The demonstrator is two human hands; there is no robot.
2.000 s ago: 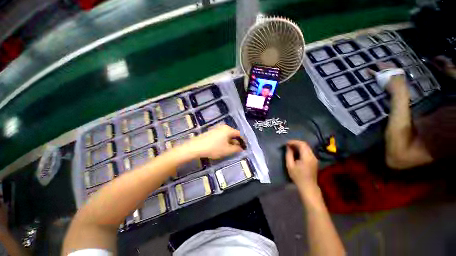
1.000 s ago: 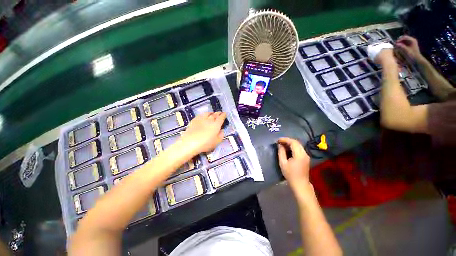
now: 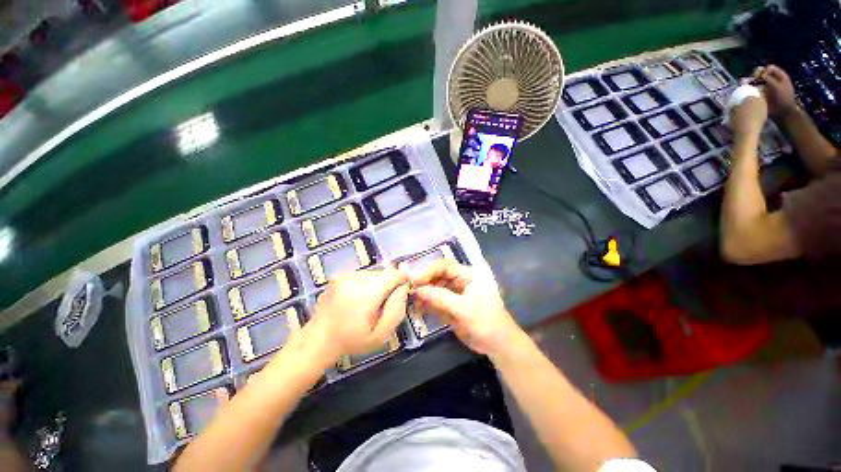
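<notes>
A whitish blister tray (image 3: 138, 369) holds phone housings; many show cream end strips, and the two at the upper right (image 3: 395, 199) look all black. The pocket below them shows no housing. My left hand (image 3: 361, 309) and my right hand (image 3: 464, 304) meet over the tray's right side, fingertips pinched close together. A dark housing edge (image 3: 433, 253) shows just above my right fingers; I cannot tell if it is held or lies in its pocket. Anything between the fingertips is too small or hidden. Tiny silvery parts (image 3: 503, 220) lie right of the tray.
A lit smartphone (image 3: 486, 161) leans on a beige fan (image 3: 504, 83). A black cable with a yellow tag (image 3: 611, 252) lies at right. A neighbour's hands (image 3: 758, 97) work over another tray (image 3: 645, 210). A clear bag (image 3: 79, 309) is at left. A green conveyor (image 3: 277, 111) runs behind.
My left hand has moved down from the tray's upper right pockets. My right hand has moved left from the bench to meet it. The third right-column pocket, earlier covered, now shows bare.
</notes>
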